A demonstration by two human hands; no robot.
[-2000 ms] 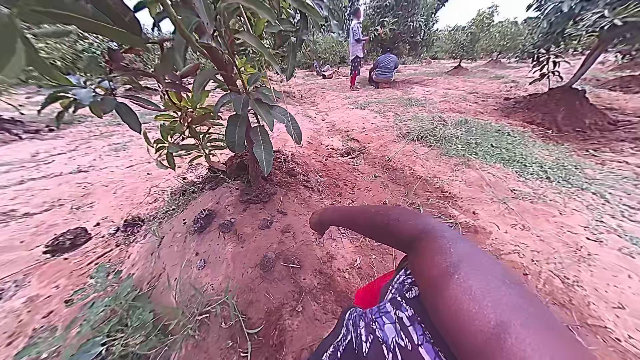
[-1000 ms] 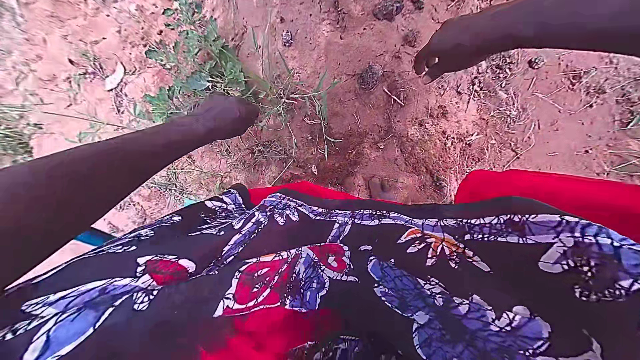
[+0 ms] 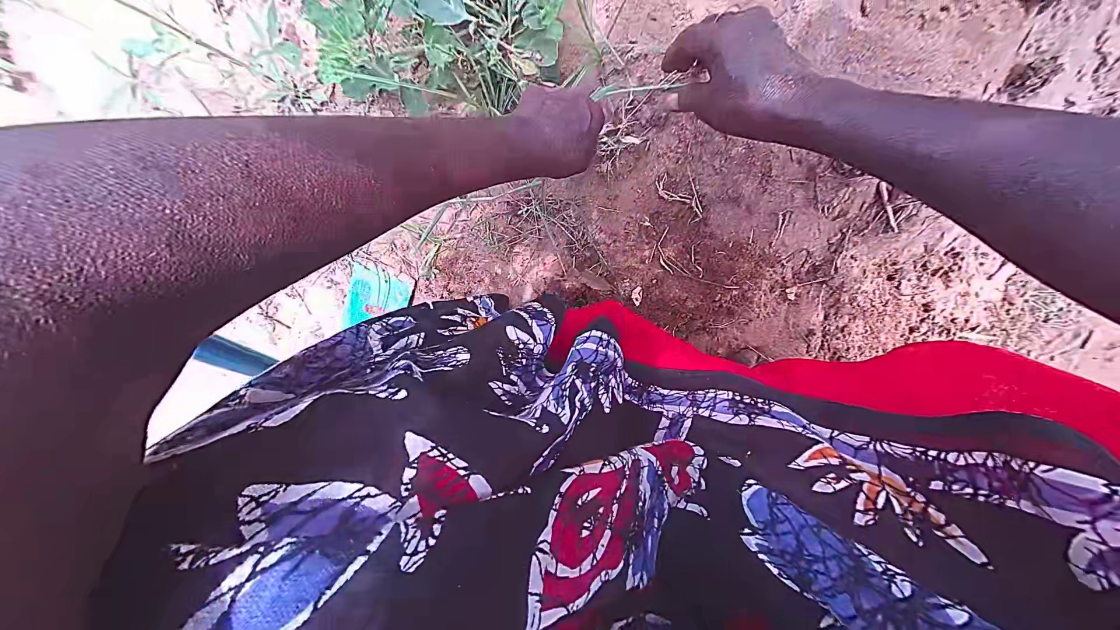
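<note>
My left hand is at the top centre, closed around grass stems at the edge of a clump of green weeds. Just to its right, my right hand has its fingers curled, with a green grass blade running from its fingertips toward my left hand. Below both hands lies reddish bare soil with dry grass bits and roots.
My dark patterned cloth with a red edge fills the lower view. A turquoise object, its kind unclear, lies beyond the cloth at left, near a dark blue bar-like thing.
My hands were apart a second ago and are now close together at the weeds, with a grass blade between them. The view has tilted down from the tree and field.
</note>
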